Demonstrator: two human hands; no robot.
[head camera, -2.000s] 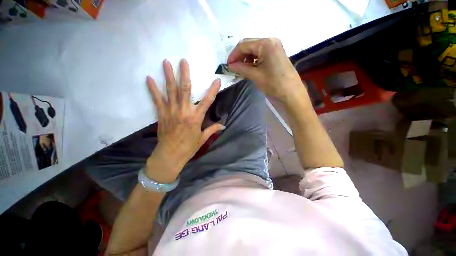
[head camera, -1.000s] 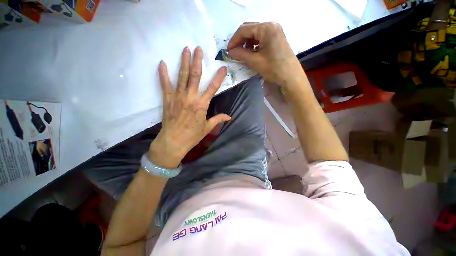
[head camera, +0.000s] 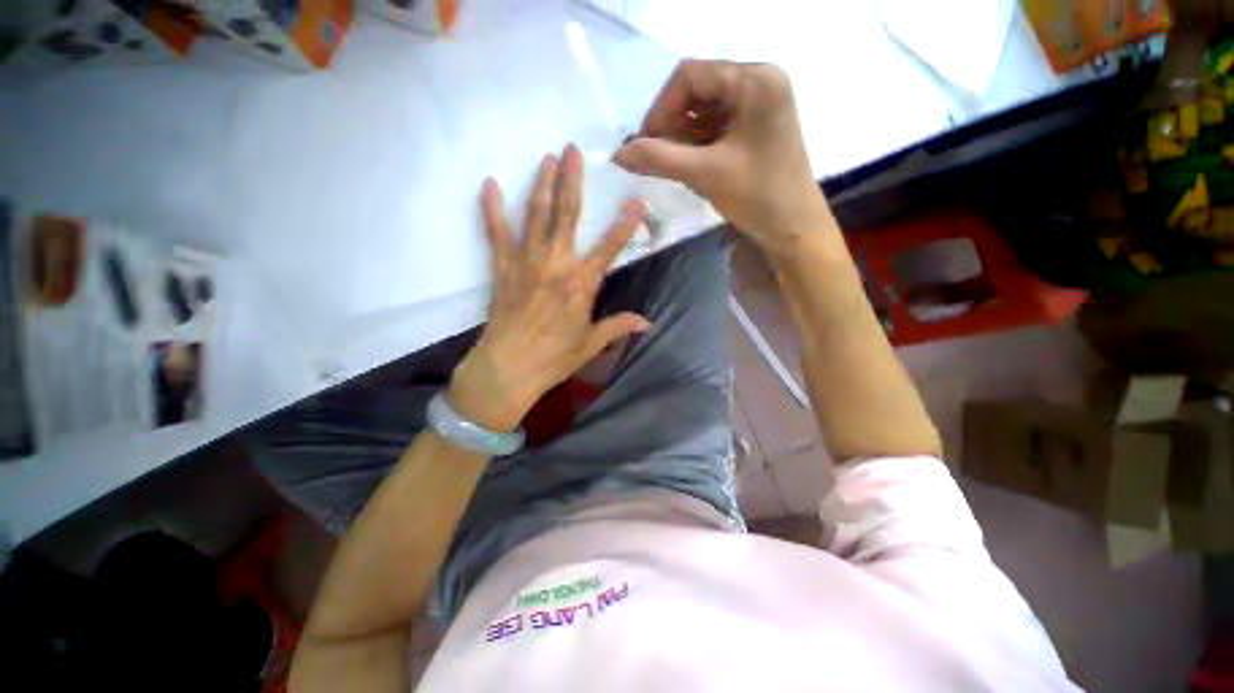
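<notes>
My left hand lies palm down with its fingers spread over the front edge of the white table, with nothing held. My right hand is to its right, above the table edge. Its thumb and forefinger pinch a small dark piece, which is mostly hidden by the fingertips. A printed sheet or box panel with pictures of plugs lies at the left and is blurred.
Orange and white retail boxes stand at the back left. Another orange item is at the back right. An orange-red stool and open brown carton are at the right. Someone's yellow-green patterned clothing shows there.
My left hand has moved right and slightly forward along the table edge. My right hand has moved forward over two seconds and still pinches; less of the dark piece shows. The view has shifted.
</notes>
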